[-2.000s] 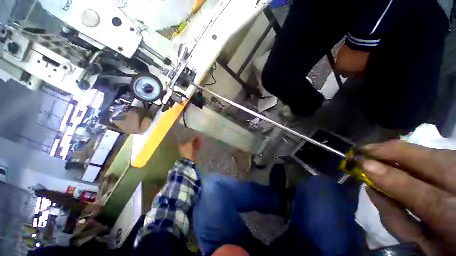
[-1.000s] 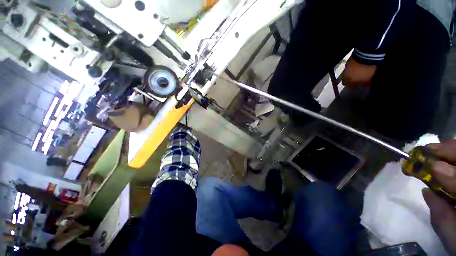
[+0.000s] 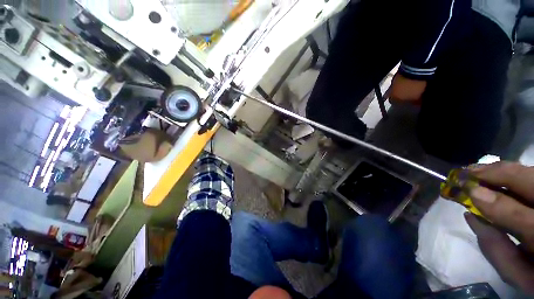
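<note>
My right hand (image 3: 503,207), cut off by the right edge, grips the yellow and black handle (image 3: 461,190) of a long screwdriver. Its thin silver shaft (image 3: 345,136) runs up and left, with the tip at the small metal parts (image 3: 225,93) at the end of the sewing machine head (image 3: 132,26). Exact contact is unclear. The dark handwheel (image 3: 182,104) with a pale centre is just left of the tip. My left arm, in a plaid cuff (image 3: 209,187), reaches up to the table's yellow-orange edge (image 3: 175,175); the left hand is hidden there.
A seated person in dark clothes (image 3: 468,87) is at the upper right, a hand (image 3: 407,89) low beside the legs. White fabric (image 3: 454,239) lies under my right hand. The white table beam (image 3: 257,157) and a dark foot treadle (image 3: 375,190) are below the shaft.
My left hand, earlier visible below the table edge, has moved up out of sight. The screwdriver drew back to the right, then returned left toward the machine parts.
</note>
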